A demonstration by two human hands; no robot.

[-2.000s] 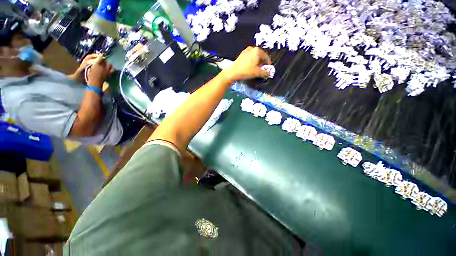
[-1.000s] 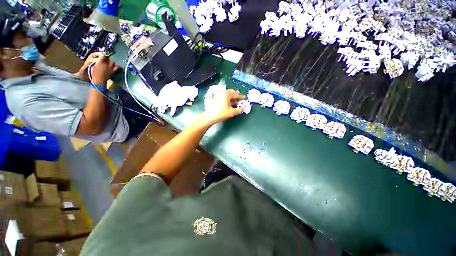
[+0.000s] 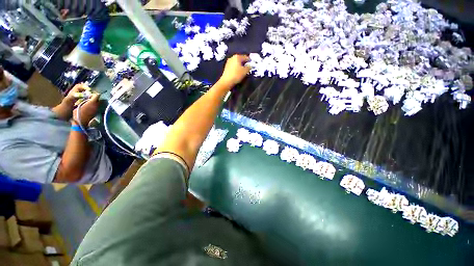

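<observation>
My left hand [image 3: 236, 70] reaches over the black conveyor belt [image 3: 280, 101] to the near left edge of a large heap of small white moulded parts [image 3: 358, 52]. Its fingertips meet the heap, and I cannot tell whether they grip a part. A row of similar white parts [image 3: 325, 170] lies on the green mat [image 3: 291, 208] along the blue belt edge rail [image 3: 312, 150]. One part [image 3: 233, 145] sits just off the row's left end. My right hand is out of the picture.
A black box [image 3: 156, 101], a soft white lump [image 3: 152, 137] and crumpled clear plastic [image 3: 210, 145] lie left of the row. A person [image 3: 41, 137] works at the left. A green spool [image 3: 143, 56] and metal post [image 3: 150, 34] stand behind.
My left hand first carried a white part from the belt to the row's left end. It has now moved back up to the heap, leaving that part on the mat. The view has shifted.
</observation>
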